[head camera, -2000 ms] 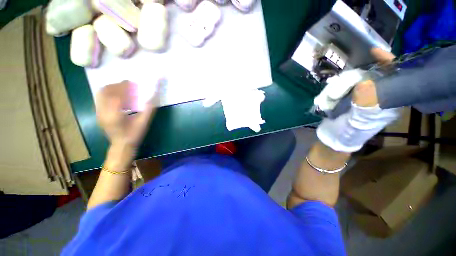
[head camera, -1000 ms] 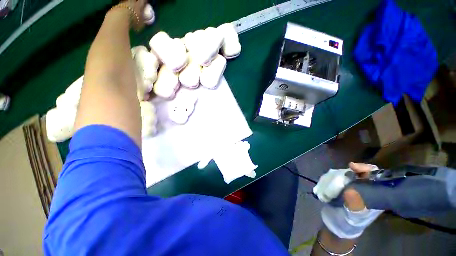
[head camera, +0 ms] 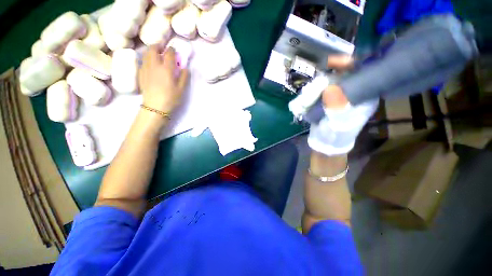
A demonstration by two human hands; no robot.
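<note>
My bare left hand (head camera: 161,81) is on a cream-and-pink plastic housing (head camera: 180,51) on the white sheet (head camera: 202,99); its fingertips are over the housing's near side. My right hand (head camera: 337,110), in a white knit glove with some bare fingers, is closed around the thick grey electric screwdriver (head camera: 407,59). It is just right of the silver screw feeder (head camera: 318,35), at the bench edge. Several more cream housings (head camera: 124,70) lie in a group on the left and back of the sheet. A ragged white cloth (head camera: 231,132) lies at the bench edge.
Brown cardboard sheets (head camera: 24,161) are stacked at the left. A blue cloth (head camera: 412,16) lies beyond the feeder. A brown carton (head camera: 410,172) stands on the floor at the right. Something red (head camera: 231,172) shows under the bench edge. The bench top (head camera: 189,161) is green.
My left hand has come back from the far side of the bench to a housing on the sheet. My right hand has moved with the screwdriver up beside the feeder. The view has shifted.
</note>
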